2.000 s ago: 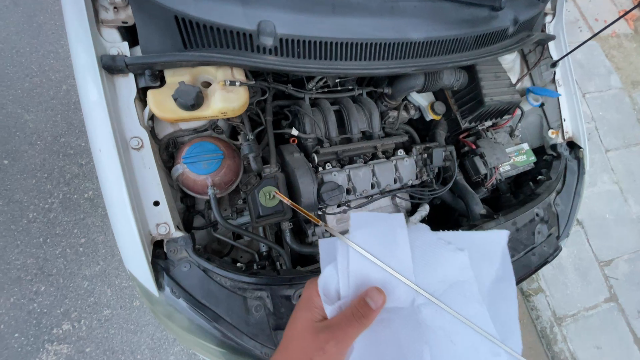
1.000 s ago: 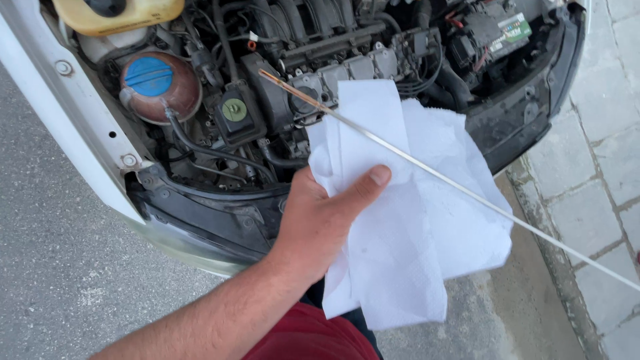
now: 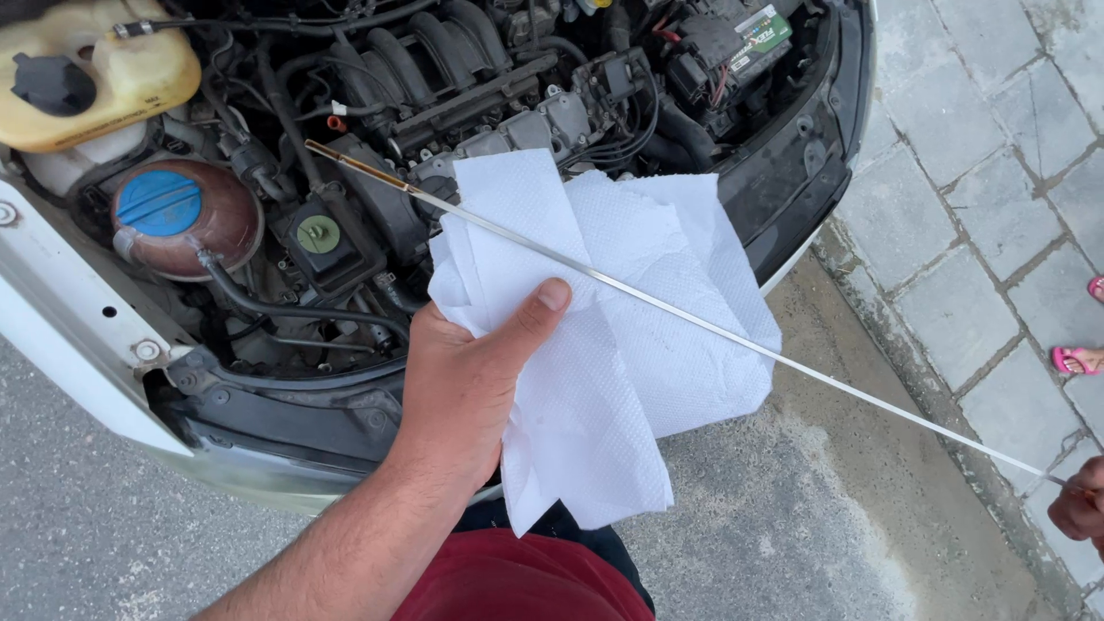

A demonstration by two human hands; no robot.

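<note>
White textured paper towels (image 3: 595,285) are pinched between the thumb and fingers of my left hand (image 3: 474,371), in front of the engine bay. My right hand (image 3: 1080,504), cut off by the right edge, grips the end of a long metal oil dipstick (image 3: 690,321). The dipstick slants across, over the towels, and its tip, wet with amber oil, points up and left above the engine (image 3: 526,129). Whether the dipstick touches the towels, I cannot tell.
A coolant reservoir with a blue cap (image 3: 185,220), a yellowed fluid tank (image 3: 95,78) and a battery (image 3: 742,47) sit in the bay. The car's front edge (image 3: 293,431) lies below. On the paving (image 3: 992,259) at right, another person's feet in pink sandals (image 3: 1072,360) show.
The view has tilted down and closer to the bay. My right hand has come into view at the right edge, and so have the pink sandals. My left hand still holds the towels.
</note>
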